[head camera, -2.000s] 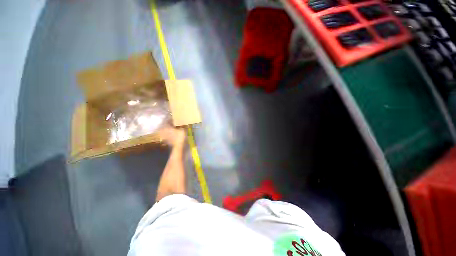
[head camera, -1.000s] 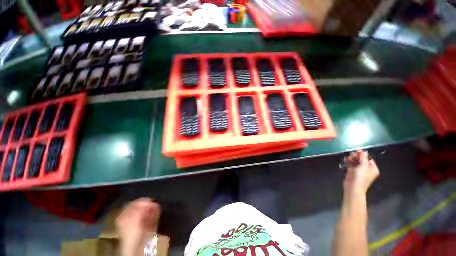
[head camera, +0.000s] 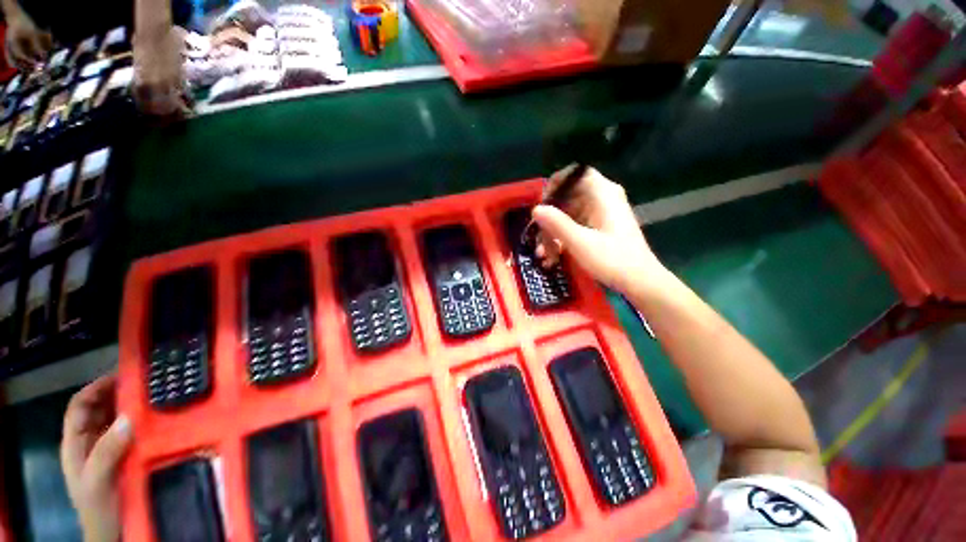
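Observation:
A red foam phone tray (head camera: 424, 379) lies tilted right in front of me, with black keypad phones (head camera: 516, 450) in two rows of pockets. My left hand (head camera: 93, 455) grips the tray's left edge, thumb on its side; the other fingers are partly hidden. My right hand (head camera: 593, 228) is over the back-right phone (head camera: 546, 277) and covers its upper part. It holds dark, thin tweezers (head camera: 569, 182) like a pen. Whether the tip touches the phone is hidden.
Black parts trays (head camera: 58, 228) are at the left, with another person's hands (head camera: 159, 79) over them. Pale bundled parts (head camera: 278, 51), a red tray with clear plastic (head camera: 508, 53) and a brown box (head camera: 662, 30) stand behind. Red trays (head camera: 900, 196) are stacked at the right.
The view is now closer to the phone tray. My left hand has come up onto the tray's left edge, and my right hand has moved over the back-right phone. Another person's hands now show.

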